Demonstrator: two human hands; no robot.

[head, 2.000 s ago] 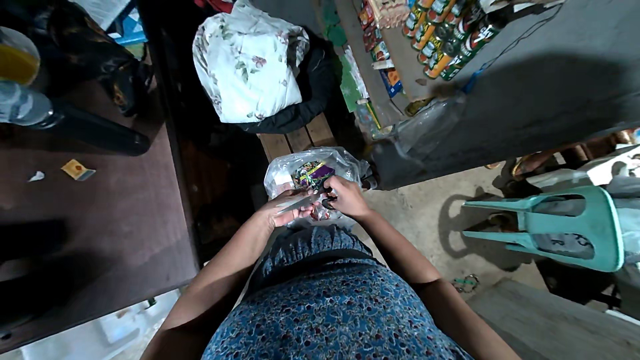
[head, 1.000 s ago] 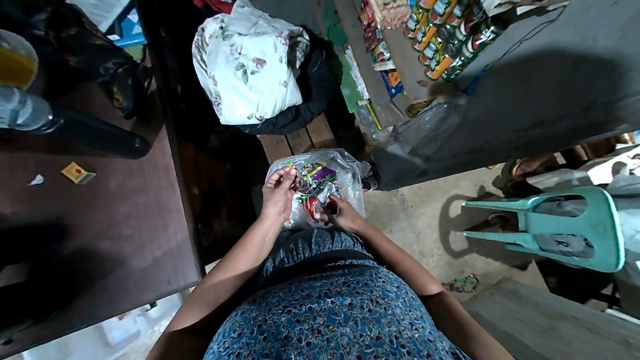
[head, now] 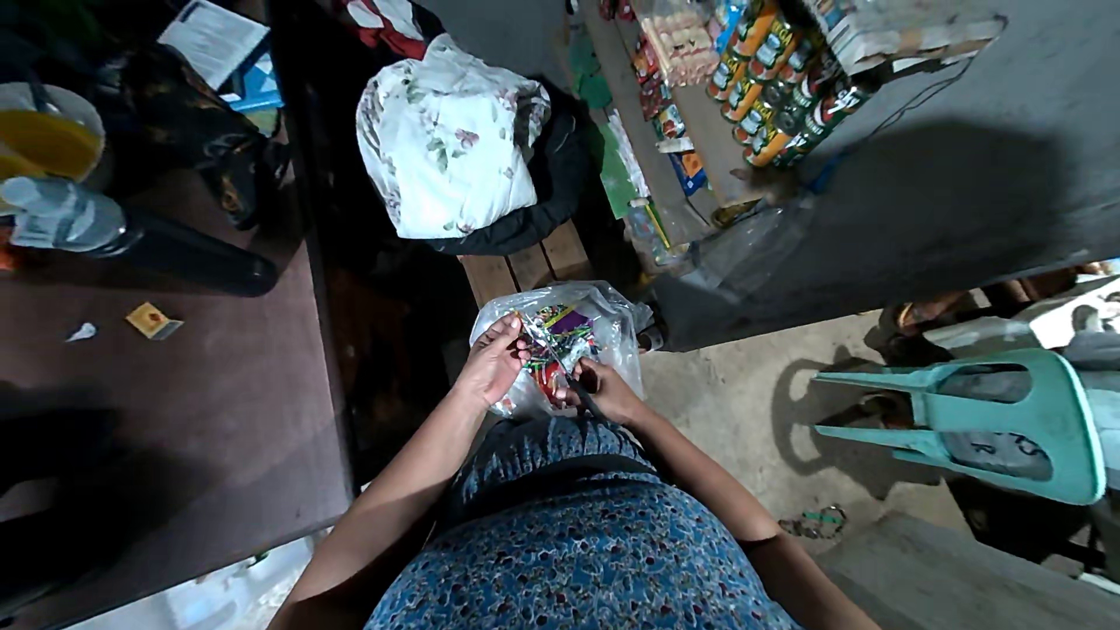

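A clear plastic bag (head: pixel 617 328) lies open on my lap, holding colorful packets or wrappers (head: pixel 569 322). Over its left side, my left hand (head: pixel 496 360) pinches a small piece between thumb and fingers; what it is cannot be made out. My right hand (head: pixel 604 391) is at the bag's lower right and grips scissors (head: pixel 579 391) by their dark handles. The blades point up and left toward my left fingertips. Whether the blades touch the pinched piece is not plain.
A dark table (head: pixel 201 394) at left bears a bottle (head: pixel 79 219), a small yellow packet (head: pixel 152 321) and a container of yellow liquid (head: pixel 48 144). Floral cloth (head: pixel 464 144) rests ahead on a wooden bench (head: pixel 529 262). Cans (head: pixel 770 96) stand upper right; a green plastic chair (head: pixel 1006 424) is at right.
My hands were close together over the bag two seconds ago. My left hand has since moved up and left, away from my right hand, which stays low at the bag.
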